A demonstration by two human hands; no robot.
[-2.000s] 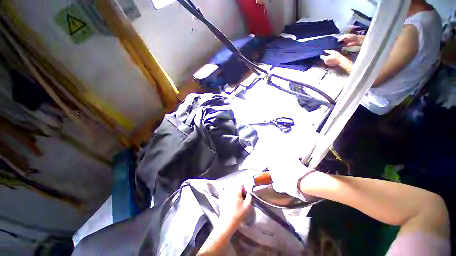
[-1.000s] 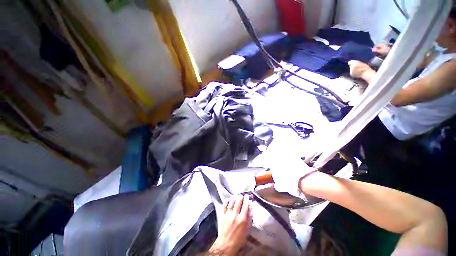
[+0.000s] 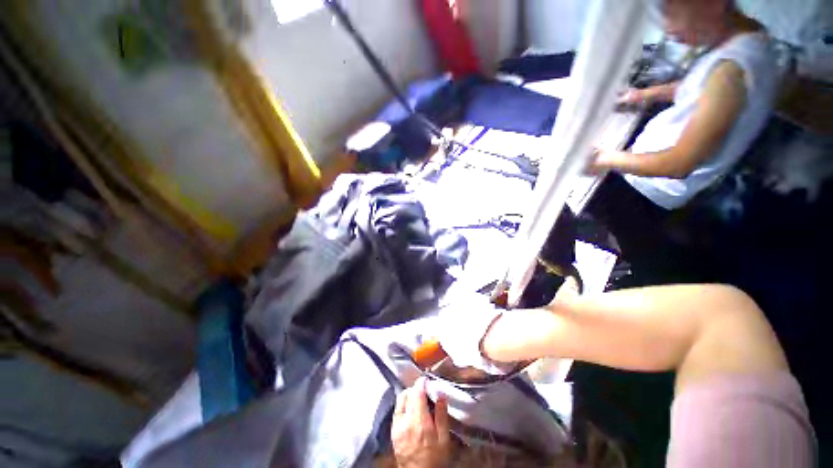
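The garment in work [image 3: 342, 393], dark grey with a pale inner side, lies over the padded form in front of me. My right hand [image 3: 466, 336], in a white glove, grips the steam iron by its orange-brown handle [image 3: 427, 355]. The iron is on the pale cloth, and its sole is mostly hidden. My bare left hand [image 3: 422, 428] rests on the cloth just below the iron's near end, fingers extended and close together. The picture is blurred, so fine contact is unclear.
A crumpled dark grey garment pile [image 3: 342, 265] lies behind the form. Scissors [image 3: 505, 224] lie on the white table [image 3: 475, 196]. The whitish steam hose [image 3: 571, 137] slants down to the iron. Navy cut pieces [image 3: 511, 108] lie at the far end. A person in white [image 3: 708, 128] is opposite.
The iron and my gloved hand have moved left over the garment, closer to my left hand. The hose has swung left. The other person's hands have come away from the navy pieces.
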